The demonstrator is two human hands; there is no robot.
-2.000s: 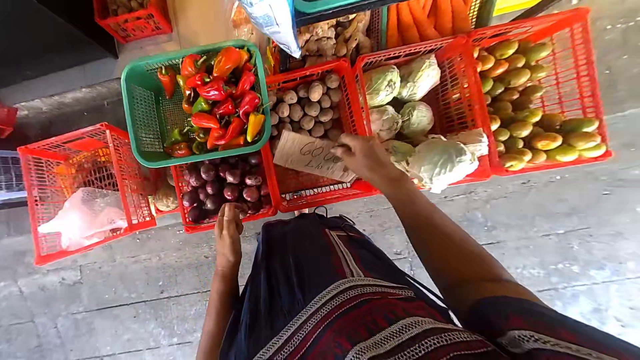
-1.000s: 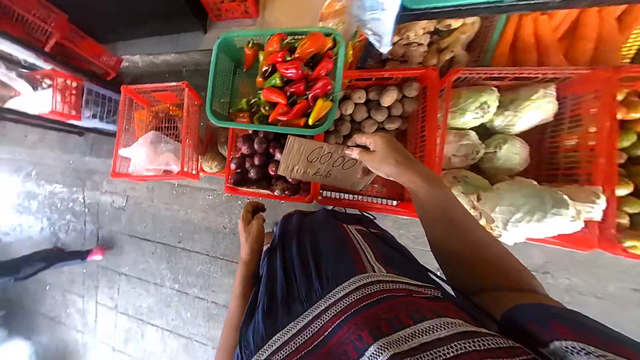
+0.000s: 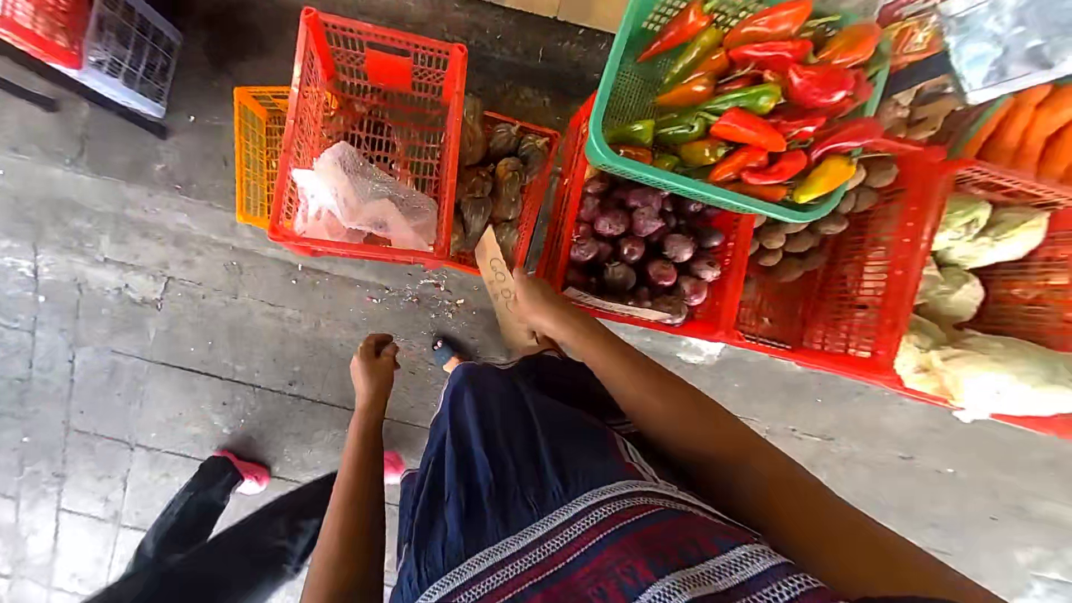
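Observation:
My right hand (image 3: 538, 303) grips a cardboard price sign (image 3: 496, 266) with handwriting on it, held at the front edge of a small red crate (image 3: 546, 180) of dark squashes. Left of it, over the paved floor, my left hand (image 3: 374, 362) is loosely curled; whether its fingers hold anything is not visible. Just right of the sign is a red crate of red onions (image 3: 634, 237) with a paper strip along its front. A green basket (image 3: 596, 138) of red, green and yellow peppers (image 3: 775, 92) rests partly over the onions and the brown root vegetables (image 3: 787, 249).
A taller red crate with a white plastic bag (image 3: 362, 198) stands beside a yellow crate (image 3: 251, 159). Cabbages (image 3: 997, 360) and carrots (image 3: 1026, 130) are at the right. Another person's legs, in dark trousers and pink shoes (image 3: 243, 473), are at lower left.
My right hand has carried the cardboard sign left, from in front of the brown root vegetables, past the onions to the squash crate. The view has shifted left; another person's legs are now closer.

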